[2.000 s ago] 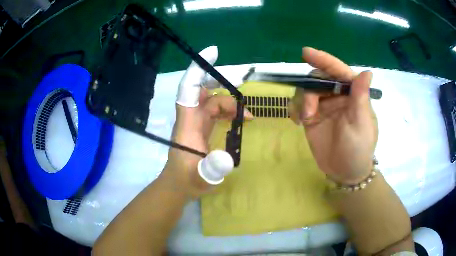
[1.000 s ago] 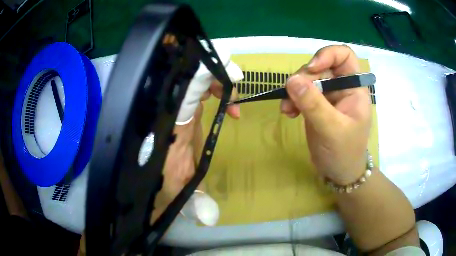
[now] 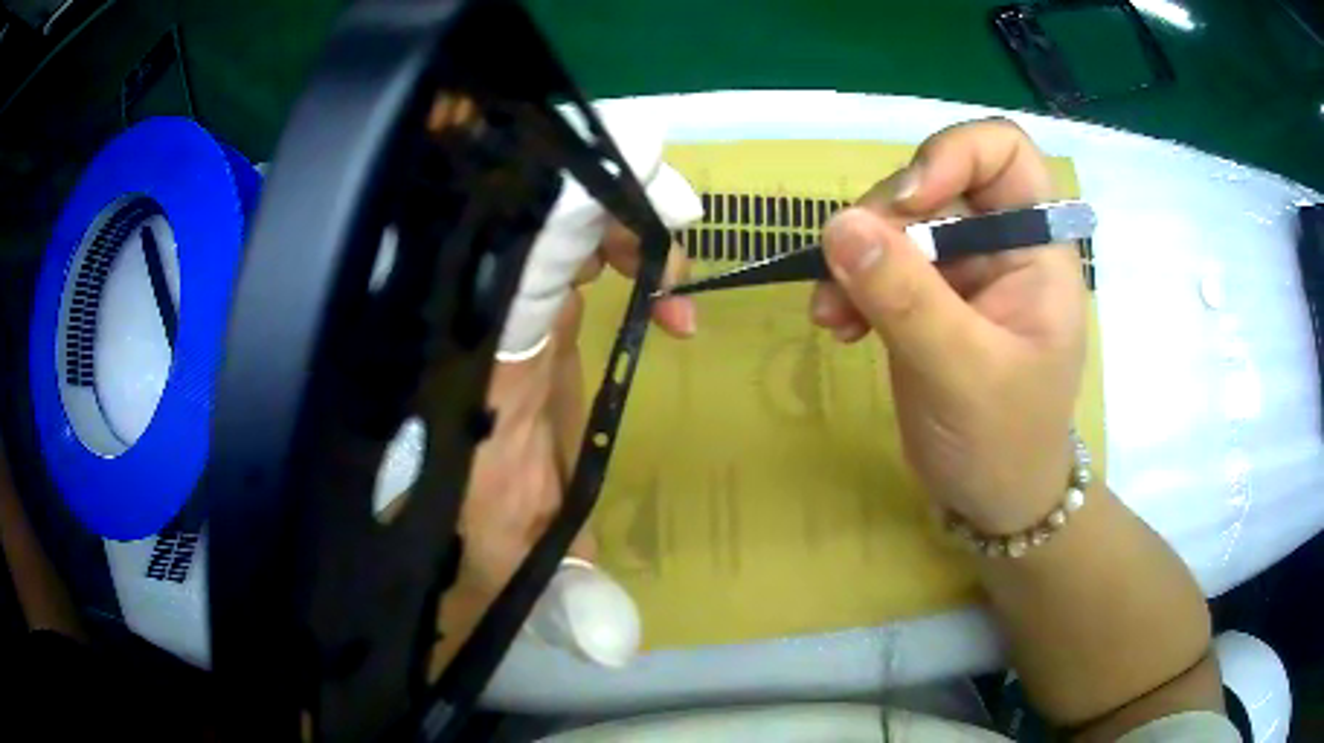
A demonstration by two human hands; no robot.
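Observation:
My left hand [image 3: 526, 414], with white finger cots on some fingertips and the thumb, holds a black housing frame [image 3: 600, 414] up close to the camera, tilted. The frame hides part of this hand. My right hand [image 3: 966, 327] holds dark tweezers [image 3: 951, 237] with a grey end, pointing left. The tweezer tips meet the frame's thin right rail near its upper corner, beside a bare left fingertip. Whether a pad is at the tips cannot be told. The pad strip [image 3: 758, 228], two rows of black dashes, lies across the top of the yellow sheet [image 3: 813, 479].
A blue tape roll [image 3: 206, 327] stands on the white padded surface [image 3: 1205, 378] at the left, its dashed tail below it. Other black frames [image 3: 1034, 61] lie on the green surface [image 3: 813, 44] beyond. A dark object is at the right edge.
The housing frame has swung from flat and farther off to upright and close to the camera. The tweezers have turned and moved left onto its rail. A black frame on the green surface has shifted left.

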